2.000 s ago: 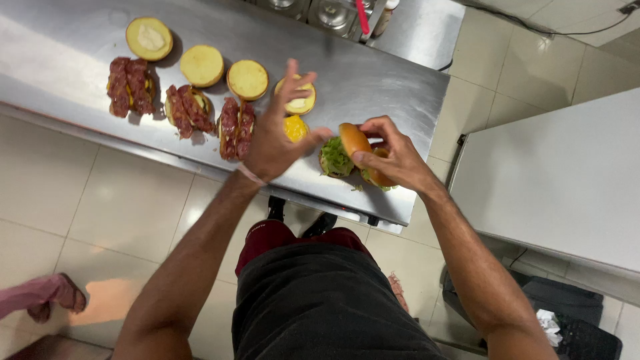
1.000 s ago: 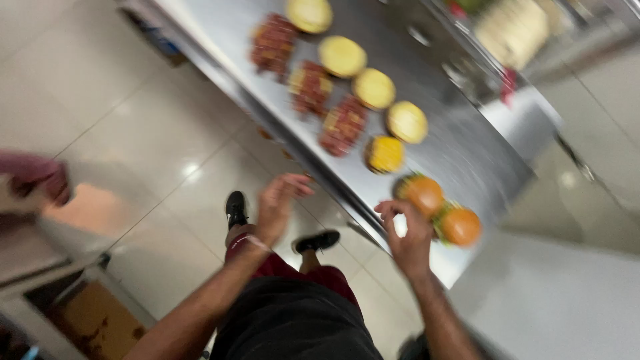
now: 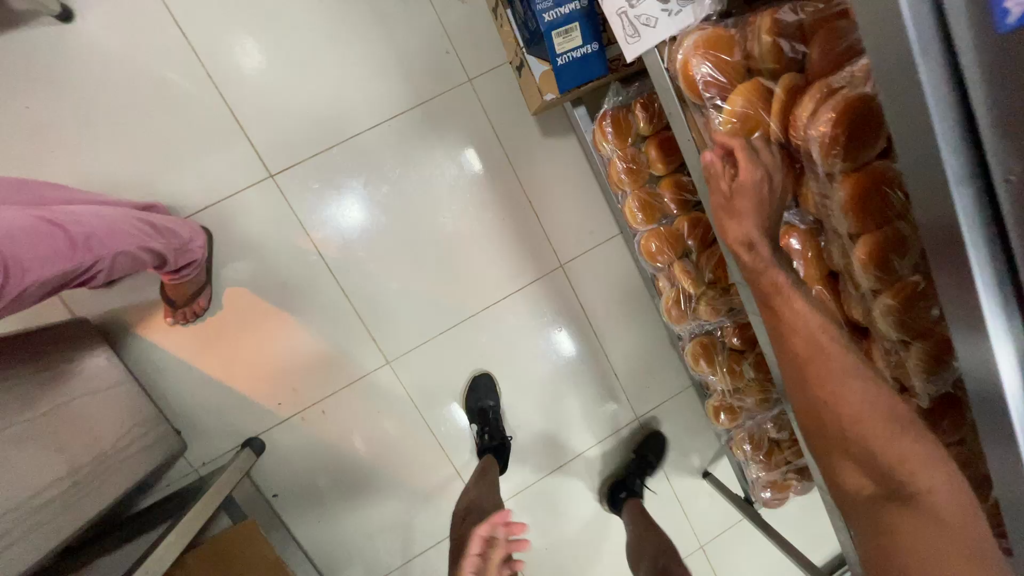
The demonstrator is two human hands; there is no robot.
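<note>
My right hand [image 3: 748,184] reaches onto a shelf under the steel counter, its curled fingers at a clear plastic bag of burger buns [image 3: 748,108]; whether they grip the plastic cannot be made out. More bagged buns [image 3: 880,208] lie to the right, beside my wrist and forearm. On a lower shelf stands another row of bagged buns [image 3: 676,248]. Low in the view, my left hand [image 3: 494,546] hangs above my leg, fingers loosely apart, holding nothing visible.
A blue box [image 3: 570,40] sits in a cardboard box [image 3: 552,100] at the shelf end. The steel shelf edge [image 3: 724,248] runs beside my right arm. Another person's sandalled foot [image 3: 188,296] stands at left. A metal frame leg [image 3: 200,500] and a table corner [image 3: 96,400] are at lower left.
The view has swung down from the counter top with its burgers to the floor and the shelves below. My right hand has left the burgers and is now among the bagged buns.
</note>
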